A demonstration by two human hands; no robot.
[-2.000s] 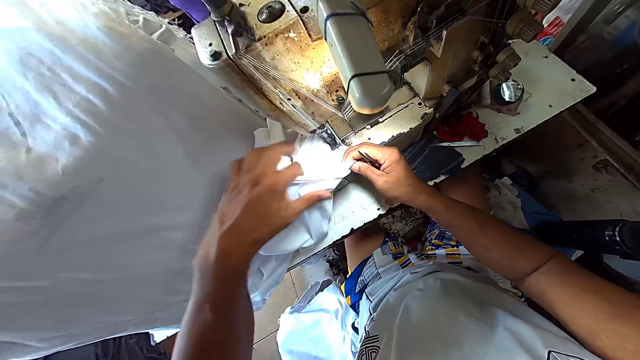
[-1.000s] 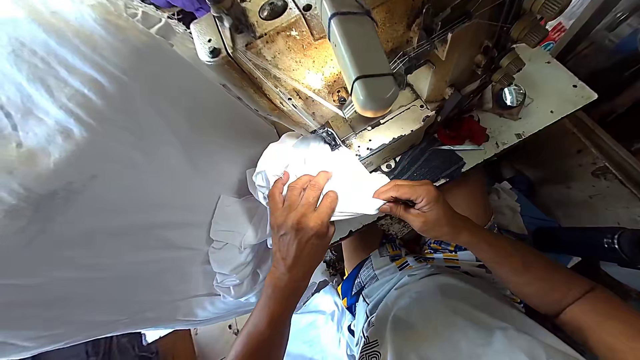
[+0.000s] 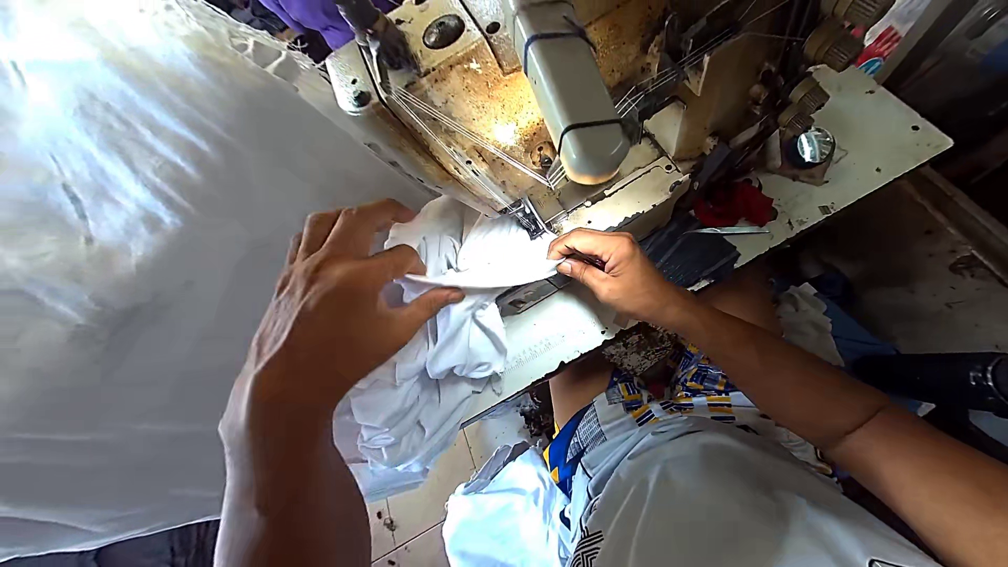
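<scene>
A piece of white fabric (image 3: 492, 252) lies at the needle and presser foot (image 3: 529, 219) of an industrial sewing machine (image 3: 571, 102). My right hand (image 3: 622, 272) pinches the fabric's edge just right of the foot; a small dark object, not clearly seen, sits within its fingers. My left hand (image 3: 346, 291) is at the left end of that edge, with thumb and index finger around it and the other fingers spread; whether the thumb presses on the cloth cannot be told. Bunched white cloth (image 3: 425, 394) hangs below. Several threads run down to the needle area.
A large white cloth (image 3: 142, 315) covers the left side. On the machine table (image 3: 874, 150) at right are a red cloth (image 3: 732, 205), a metal blade-like tool (image 3: 728, 231), dark fabric (image 3: 689, 252) and a small round shiny item (image 3: 811, 147). More white cloth (image 3: 504, 512) lies below, near my lap.
My left hand has lifted from lying flat on the fabric and moved left to its edge. The fabric, spread wide a second ago, is now gathered and folded beside the presser foot.
</scene>
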